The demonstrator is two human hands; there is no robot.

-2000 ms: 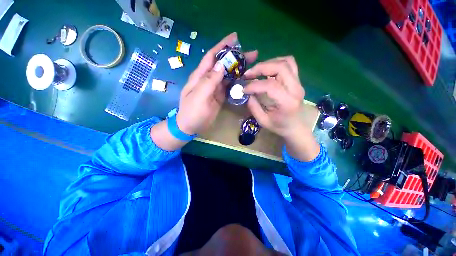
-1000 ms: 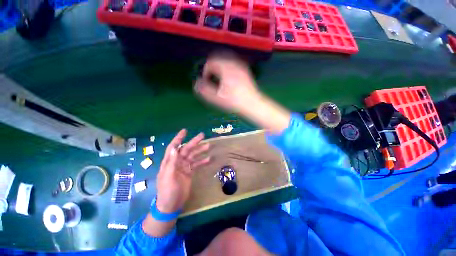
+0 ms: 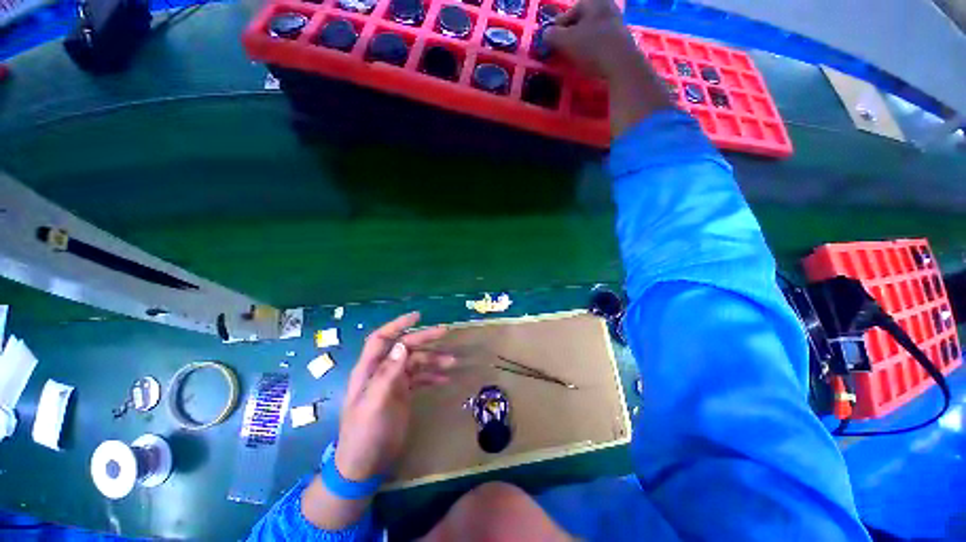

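My right hand point(image 3: 591, 40) reaches far forward over the raised red tray point(image 3: 424, 91). Its fingertips are at a pocket beside a dark round unit; whether they grip it is hidden. Round glossy units sit in many of the tray's pockets. My left hand point(image 3: 383, 400) is open and empty over the left edge of the tan mat point(image 3: 561, 423). On the mat lies an open round watch case point(image 3: 490, 404) with parts showing, with a black disc point(image 3: 494, 435) against its near side. Thin dark tweezers point(image 3: 537, 372) lie beyond it.
Left are a tape roll point(image 3: 202, 395), a spool point(image 3: 114, 467), a sticker sheet point(image 3: 261, 434) and small batteries point(image 3: 321, 366). Crumpled scraps point(image 3: 489, 304) lie beyond the mat. A second red tray point(image 3: 741, 90) stands far right, another point(image 3: 884, 371) near a black corded device point(image 3: 847, 328).
My right hand has moved from in front of my chest, across the bench, to the raised tray. My left hand has let go of the watch case and opened. The view has shifted forward.
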